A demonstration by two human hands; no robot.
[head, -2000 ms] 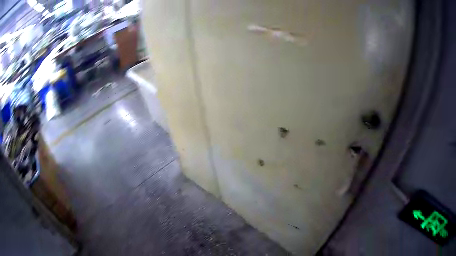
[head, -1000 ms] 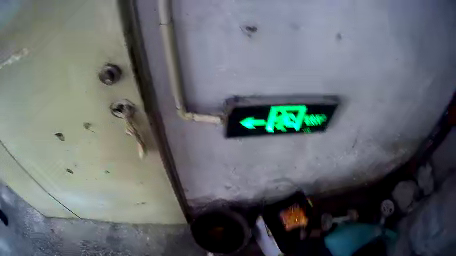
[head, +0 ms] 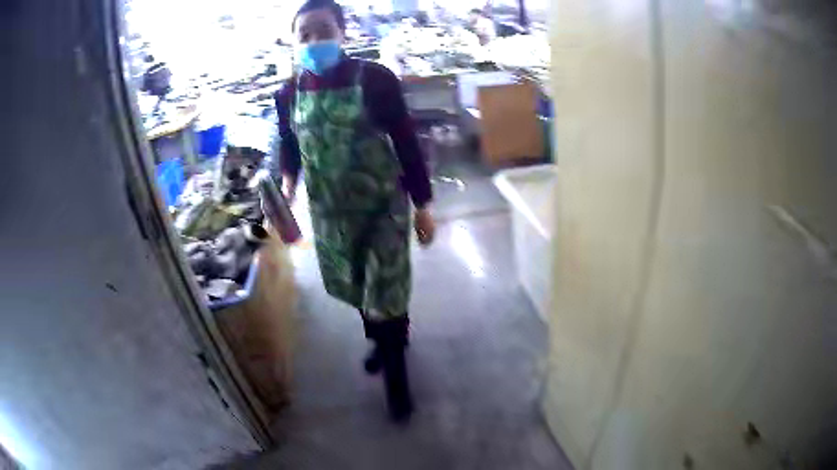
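Neither of my hands is in the picture. A doorway stands in front of me. A cream-yellow door point(head: 697, 220), with marks low down, fills the right side. A grey wall point(head: 73, 239) and a door frame are on the left. A person point(head: 353, 174) in a green patterned apron and a blue face mask is in the doorway, facing me. The person holds a dark reddish cylindrical item point(head: 279, 209), perhaps a bottle, in one hand.
A tan bin point(head: 259, 335) with a blue rim, heaped with grey and dark pieces, stands left of the person. A white tub point(head: 530, 225) is partly behind the door. A brown box point(head: 510, 124), cluttered tables and grey floor point(head: 477, 386) lie beyond.
The view has swung from the wall, the green exit sign and the items below it back to the doorway. The person now shows there; earlier frames did not show them.
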